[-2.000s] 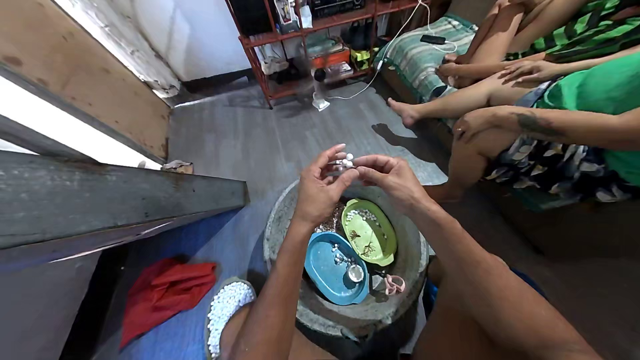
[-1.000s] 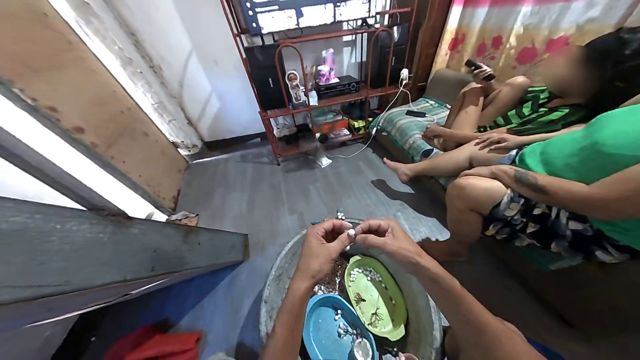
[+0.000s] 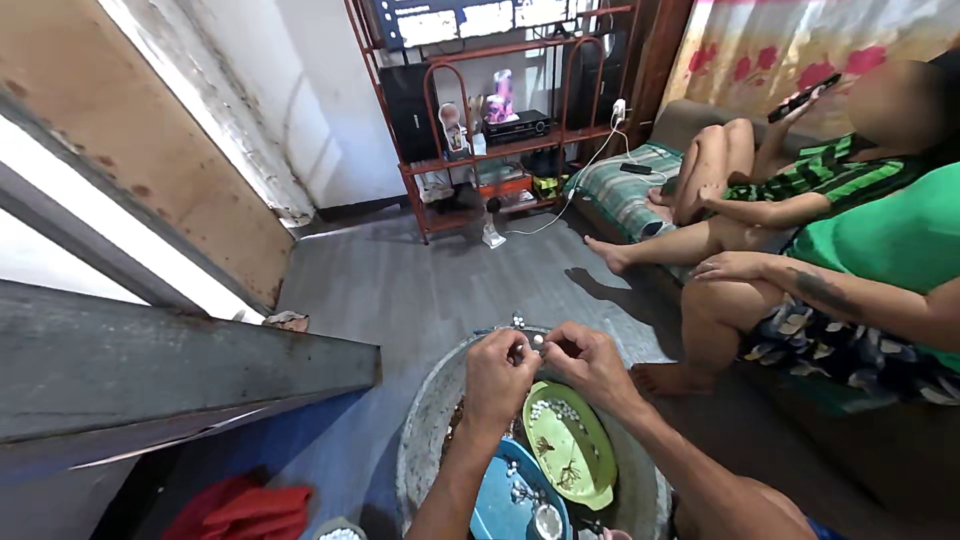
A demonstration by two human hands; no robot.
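Note:
My left hand (image 3: 501, 375) and my right hand (image 3: 589, 364) meet over a large round grey tub (image 3: 421, 420), fingertips nearly touching. Between them are small white balls (image 3: 538, 340), pinched at the fingertips; what joins them is too small to tell. Inside the tub, a green oval tray (image 3: 551, 446) holds white balls and thin brown sprigs. A blue tray (image 3: 499, 487), partly behind my left forearm, holds white-and-silver pieces and a small round container (image 3: 547, 521). A small cluster of white balls (image 3: 518, 321) shows at the tub's far rim.
Two people sit on a sofa (image 3: 679, 112) at the right, one foot near the tub. A red metal rack (image 3: 420, 169) and a small white fan-like device (image 3: 493, 234) stand ahead. Red cloth (image 3: 259, 514) and a container of white balls (image 3: 339, 531) lie lower left.
The view has tilted up, showing more of the rack and the people. My hands stay together at the fingertips, with white balls between them throughout.

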